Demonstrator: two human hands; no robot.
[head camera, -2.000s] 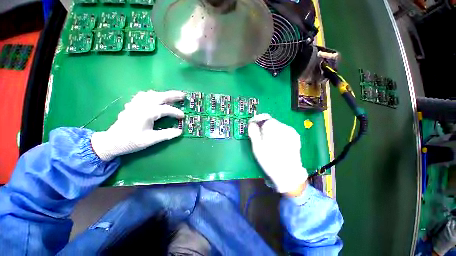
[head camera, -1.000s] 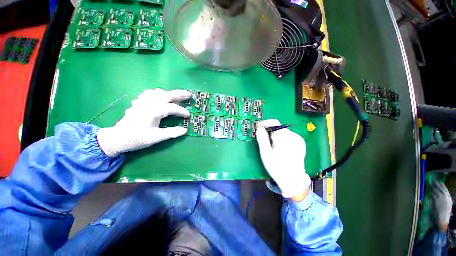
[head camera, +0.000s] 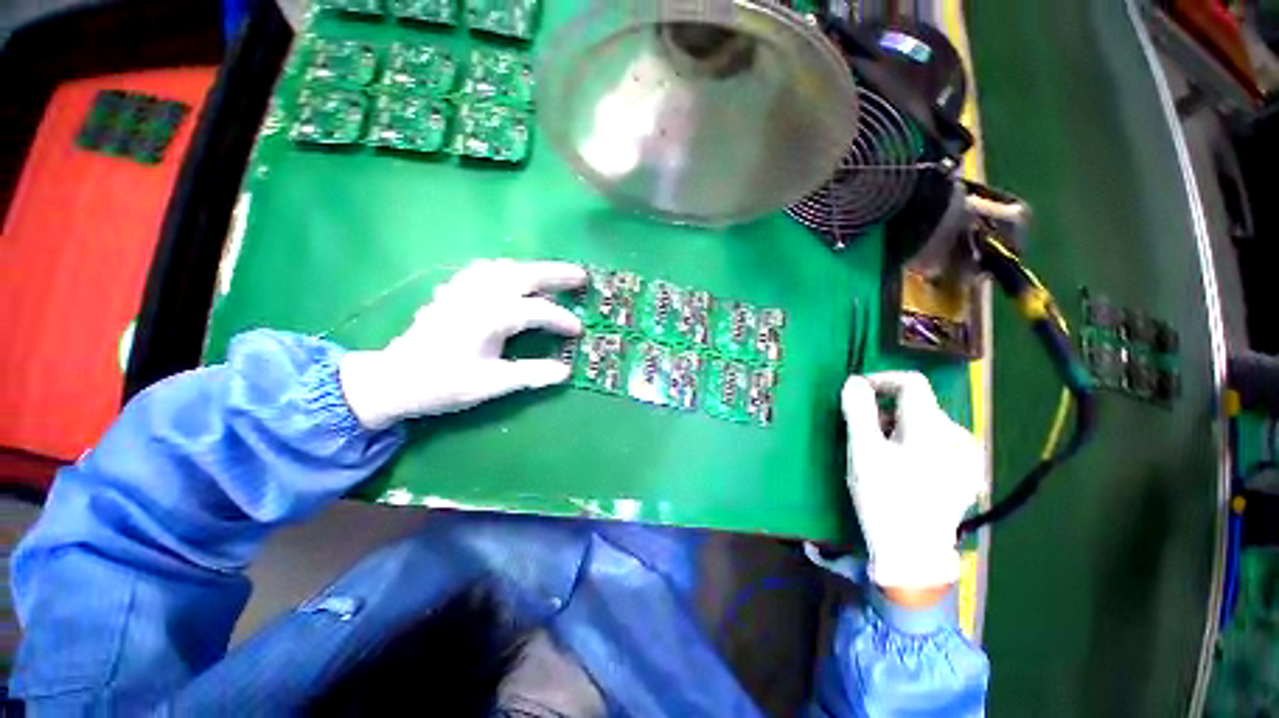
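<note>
The PCB panel (head camera: 673, 344) lies flat on the green mat (head camera: 561, 463), its face showing dark and pale parts. My left hand (head camera: 470, 341), in a white glove, holds the panel's left edge between thumb and fingers. A thin solder wire (head camera: 400, 290) trails left from it. My right hand (head camera: 912, 470), also gloved, is right of the panel and apart from it. It holds the dark tweezers (head camera: 857, 337), their points facing away from me.
Finished or waiting panels (head camera: 410, 98) lie at the far left. The fume hood dish (head camera: 701, 119), fan (head camera: 858, 166) and iron stand (head camera: 934, 312) are beyond and right. A conveyor (head camera: 1108, 491) carries a panel (head camera: 1129, 344). A red-orange tray (head camera: 70, 295) holds another.
My right hand has moved right, away from the panel, and the tweezers now point away from me. My left hand still holds the panel's left edge. The whole view has shifted.
</note>
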